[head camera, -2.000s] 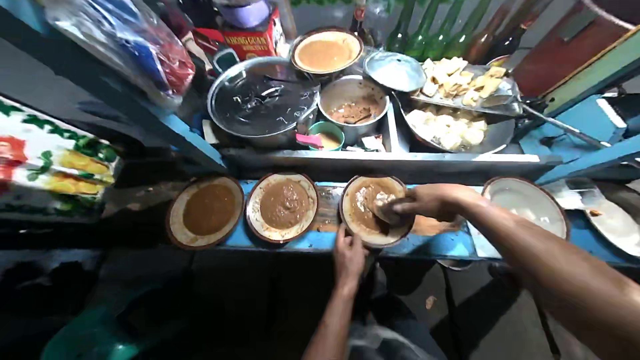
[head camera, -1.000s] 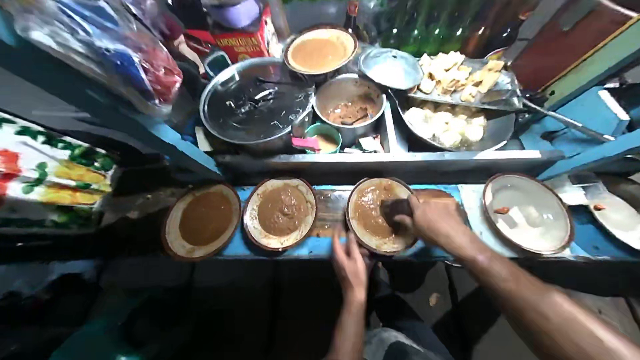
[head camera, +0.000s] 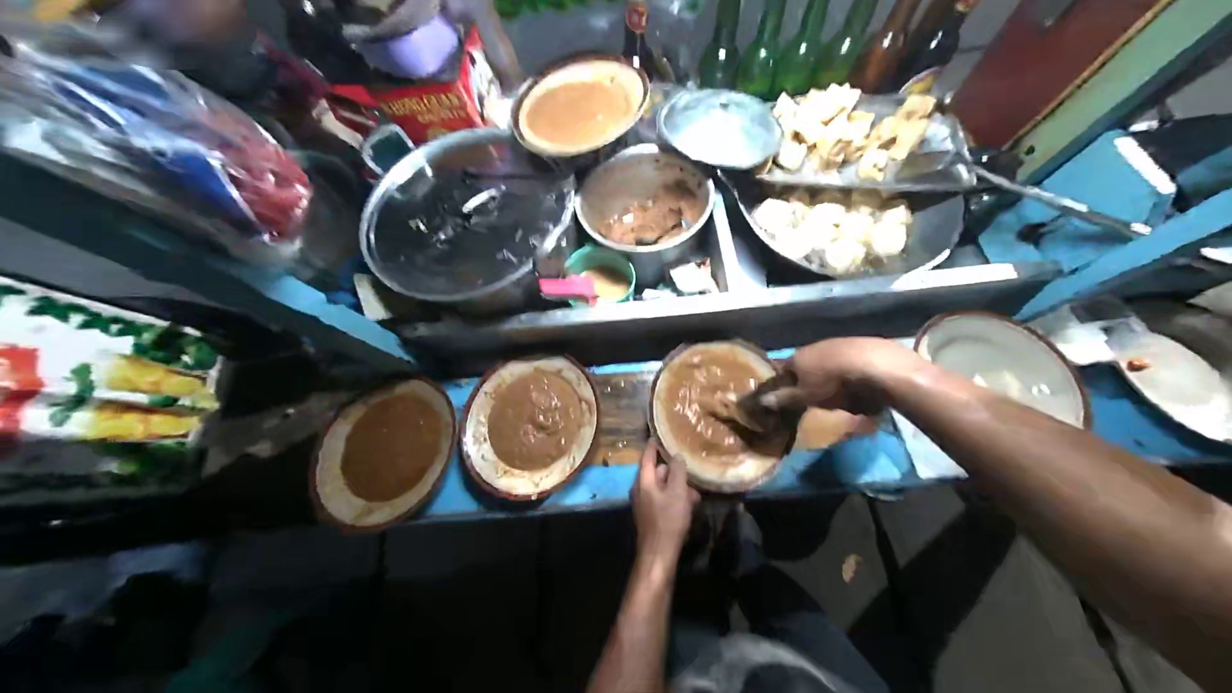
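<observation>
My right hand (head camera: 833, 377) is closed around a dark pestle (head camera: 765, 404), whose end sits in brown sauce in a plate (head camera: 712, 474). At that plate's lower left rim, my left hand (head camera: 664, 500) holds the edge. To the left, a second plate (head camera: 474, 438) of thick brown sauce lies on the blue ledge (head camera: 621, 478), and a third plate (head camera: 330, 472) with smoother brown sauce is beyond it. A pale bowl (head camera: 996, 361) with some white pieces stands right of my right hand, partly behind the forearm.
Behind the ledge's raised edge stand a large pot of dark liquid (head camera: 462, 231), a smaller metal pot (head camera: 645, 197), a green cup (head camera: 616, 269), a bowl of orange-brown sauce (head camera: 577, 106) and a wok of pale pieces (head camera: 847, 231). Green bottles (head camera: 760, 58) line the back.
White bits showed in the sauce of the plate between my hands two seconds ago; now it looks evenly brown. My right hand has stayed over that plate.
</observation>
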